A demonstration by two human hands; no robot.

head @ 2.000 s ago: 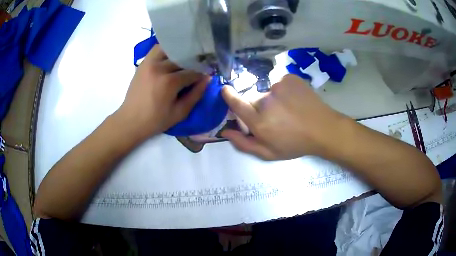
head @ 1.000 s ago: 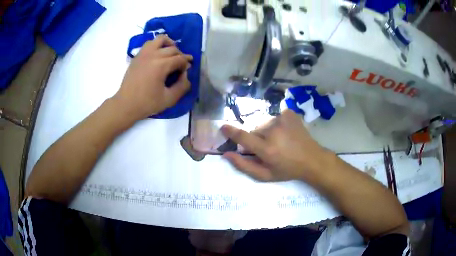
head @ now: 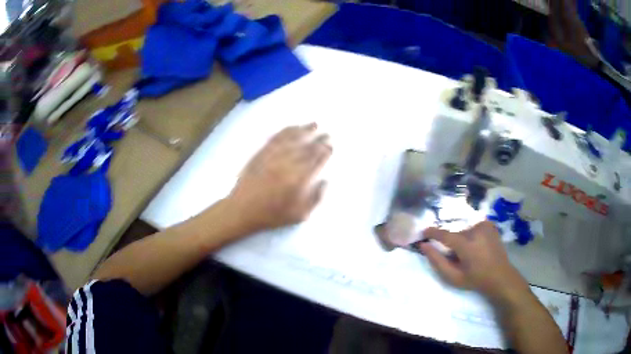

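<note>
My left hand [head: 280, 181] is blurred over the white table, left of the sewing machine. Its fingers are loosely bent and apart, and no fabric shows in it. My right hand [head: 477, 257] is at the front of the machine bed, just below the lit needle area, with thumb and index finger apart and nothing seen between them. The presser foot [head: 460, 187] shows under the white machine head [head: 529, 155]. No blue panel shows under the foot. Small blue and white pieces [head: 513, 220] lie in a pile right of the needle.
At left, cardboard [head: 156, 162] bears large blue fabric [head: 180, 52], blue and white strips [head: 104, 131] and a stack of rounded blue pieces [head: 75, 209]. A blue bin [head: 408, 41] stands behind the table. Dark red snips or tweezers [head: 573, 321] lie at the right.
The view has swung left, bringing the cardboard stock into sight. My left hand has left the blue panel, which no longer shows on the table. My right hand remains by the needle area.
</note>
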